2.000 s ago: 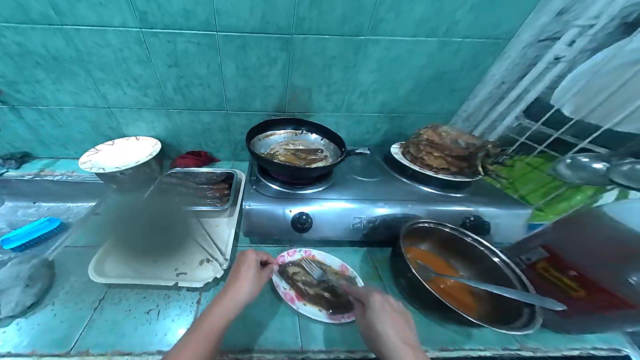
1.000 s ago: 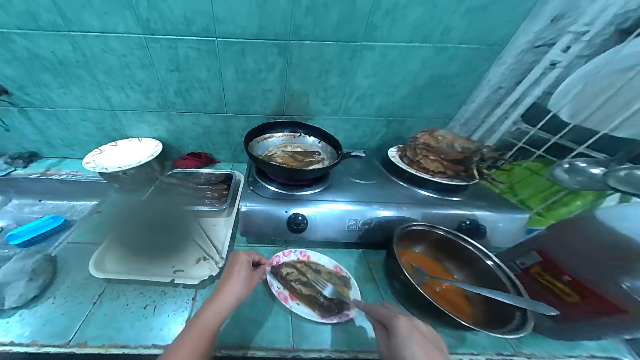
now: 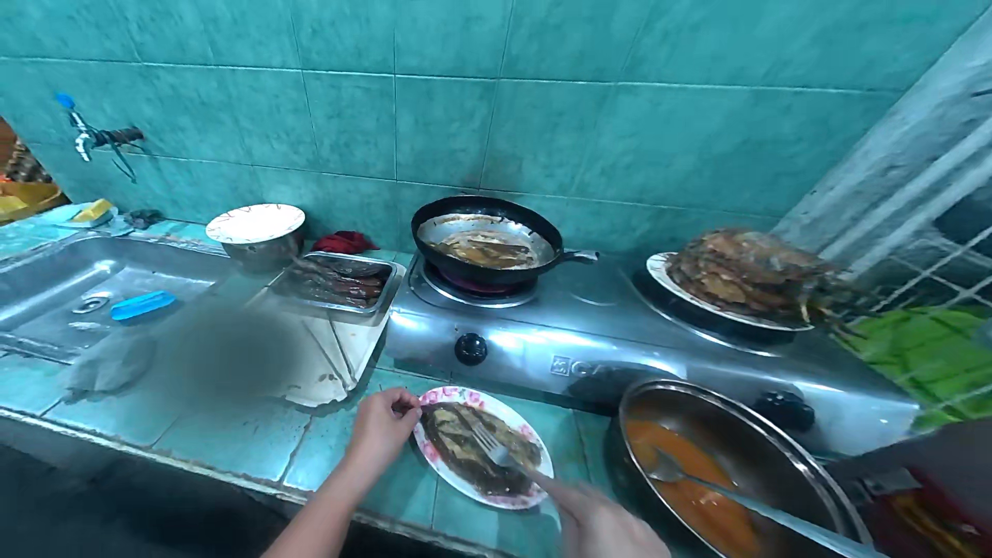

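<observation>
My right hand [image 3: 608,523] holds a metal fork [image 3: 496,449], its tines on flattened dark food [image 3: 480,461] that looks like eggplant. That food lies on an oval plate with a pink floral rim [image 3: 521,502]. At the plate's upper left edge, my left hand [image 3: 387,422] has thumb and fingertips pinched together, seemingly on the stem end of the food; the fingers hide most of it. Behind the plate a black frying pan [image 3: 484,240] with food in oil sits on the left burner of a steel stove [image 3: 535,341].
A steel pot [image 3: 775,434] of orange liquid with a ladle [image 3: 744,500] stands right. Browned food [image 3: 736,271] is piled on a plate over the right burner. Left are a metal tray of dark eggplants [image 3: 341,283], a cream tray [image 3: 310,395], a covered bowl [image 3: 260,248] and a sink [image 3: 93,287].
The view has swung left, bringing in the faucet and more of the sink. The fork remains on the food, and the left hand stays at the plate's upper left edge.
</observation>
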